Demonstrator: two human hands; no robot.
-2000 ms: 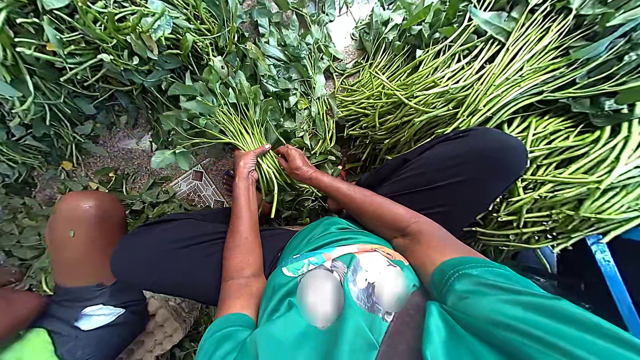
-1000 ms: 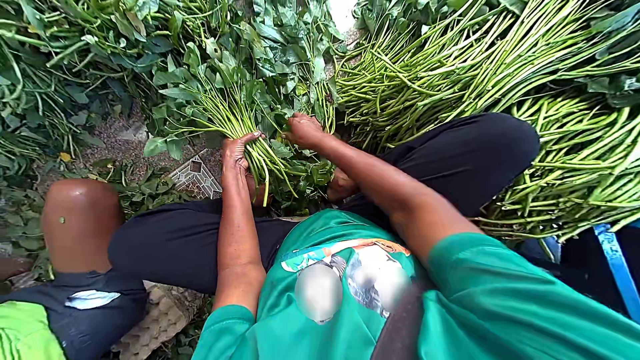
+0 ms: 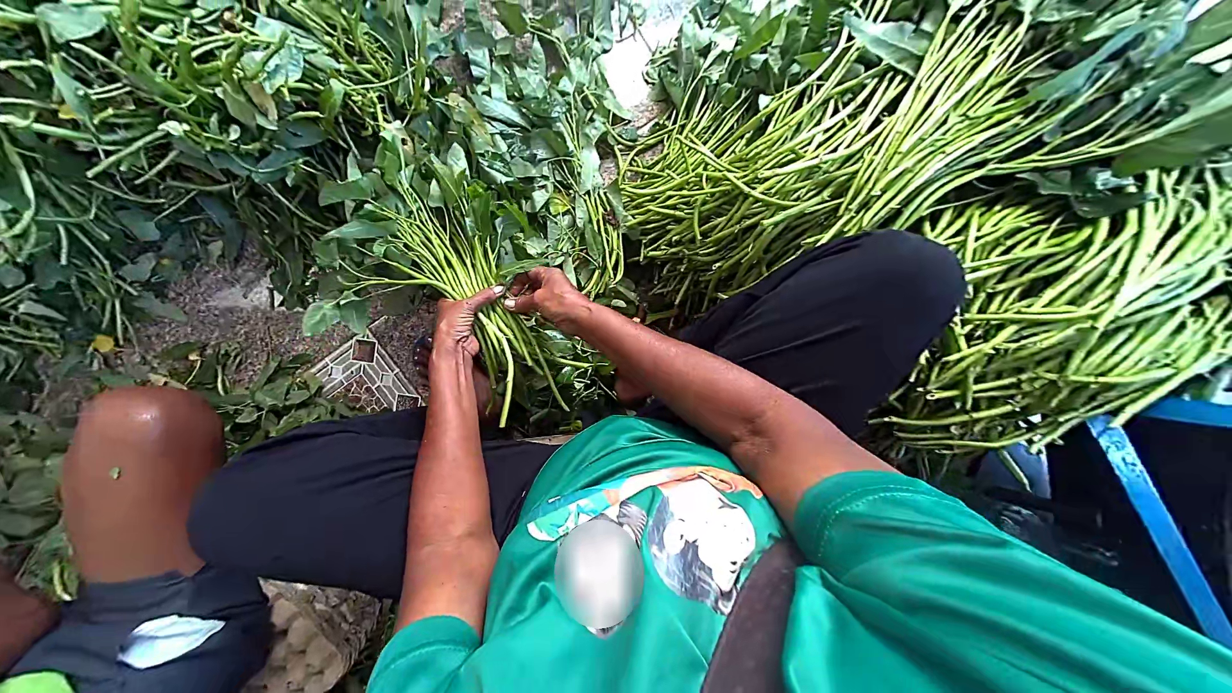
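Note:
A bunch of long-stemmed leafy greens (image 3: 452,252) is gripped near its cut ends by my left hand (image 3: 462,320), with the leaves pointing up and away from me. My right hand (image 3: 545,295) is at the right side of the same bunch, its fingertips pinched close to my left thumb. Whether it pinches a stem or a leaf there is too small to tell. Loose stem ends hang below both hands, over more leaves.
Large piles of cut greens lie at the right (image 3: 1078,318) and upper left (image 3: 164,125). A patterned tile piece (image 3: 364,373) lies on gritty ground. Another person's bare knee (image 3: 140,472) is at the left; a blue bar (image 3: 1155,520) stands at the lower right.
A second ago my right hand was apart from the bunch, to its right; now it is back against the stems beside my left thumb. My left hand has kept its hold.

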